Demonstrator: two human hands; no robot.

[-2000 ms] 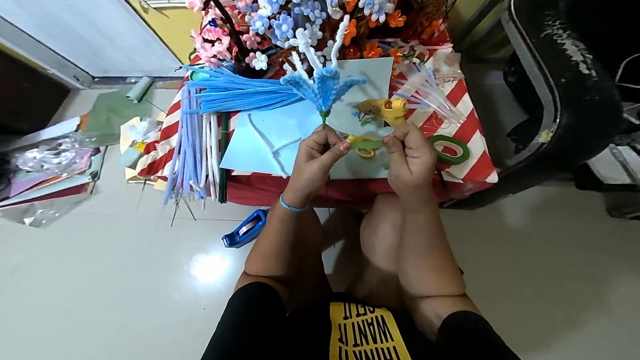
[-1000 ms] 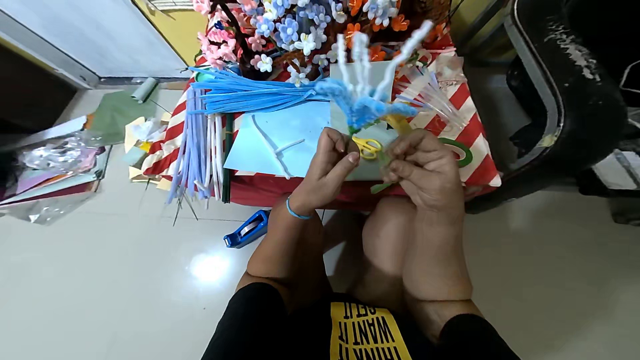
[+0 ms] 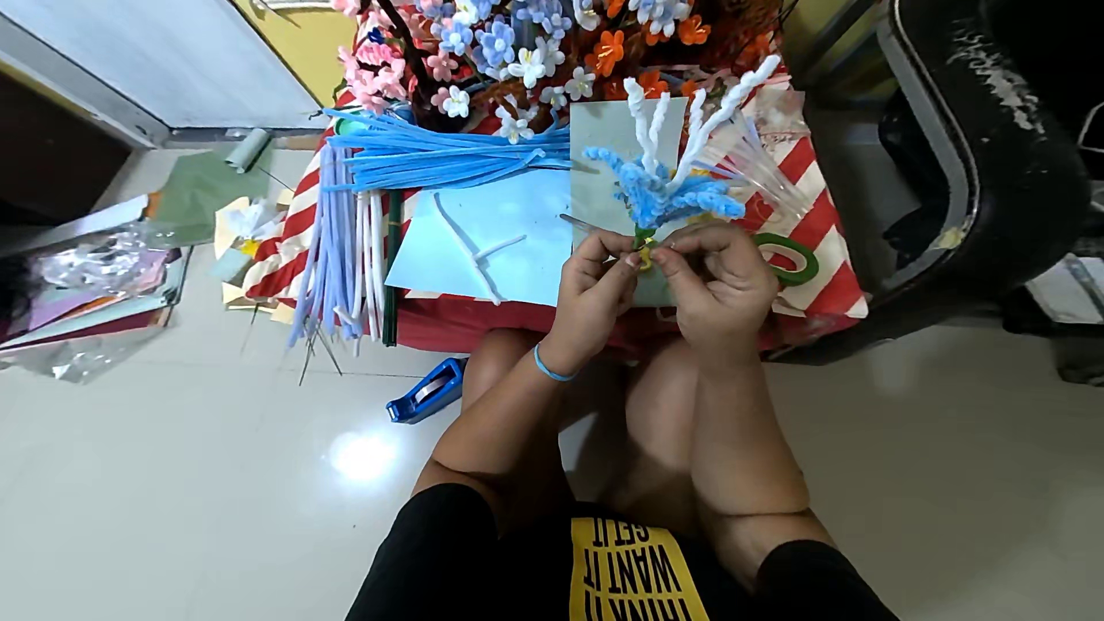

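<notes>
A blue pipe-cleaner flower [image 3: 657,194] with several white twisted stamens [image 3: 694,129] stands upright above my hands. My left hand [image 3: 595,289] pinches its green-wrapped base between thumb and forefinger. My right hand [image 3: 720,280] is at the same base from the other side, thumb and forefinger pinched together close to the left fingertips. What lies between those fingertips is too small to tell. A thin dark rod [image 3: 580,223] shows to the left of the flower base. Partly hidden behind the fingers is something yellow. A roll of green floral tape [image 3: 787,259] lies just right of my right hand.
Blue pipe cleaners [image 3: 448,155], lilac ones [image 3: 332,241] and a light blue sheet [image 3: 517,216] with white pipe-cleaner pieces [image 3: 470,250] cover the table's left. Finished flowers [image 3: 517,52] stand behind. A blue tape dispenser [image 3: 427,391] is on the floor. A black chair [image 3: 992,155] borders the right.
The blue flower has moved and tilted between frames, and stands more upright than one second ago. My right hand has shifted and turned, its fingertips now close to my left ones.
</notes>
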